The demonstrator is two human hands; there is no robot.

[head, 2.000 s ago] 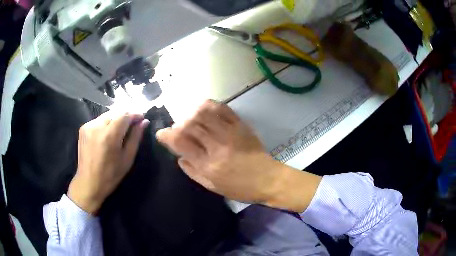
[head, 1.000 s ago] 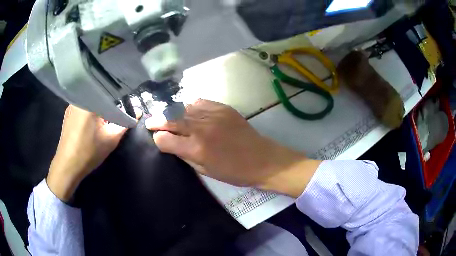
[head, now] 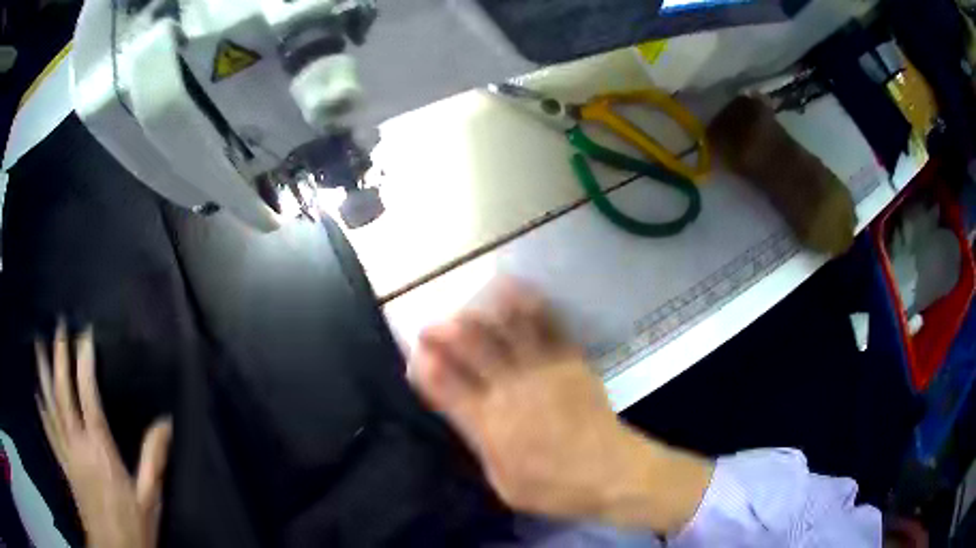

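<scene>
The black fabric panel covers the left of the table and runs up to the lit presser foot and needle under the machine head. My left hand lies flat on the black cloth at the far left, fingers spread, holding nothing. My right hand is blurred, over the white table at the cloth's right edge; its fingertips are too blurred to show whether they touch or grip the cloth.
Scissors with yellow and green handles lie right of the needle. A brown brush lies beyond them. A printed ruler runs along the table's front edge. A red and blue basket with whitish pieces stands at the right.
My left hand has left the needle area and moved down and left, its fingers now spread. My right hand has moved down and right, away from the needle. More cloth shows below the presser foot.
</scene>
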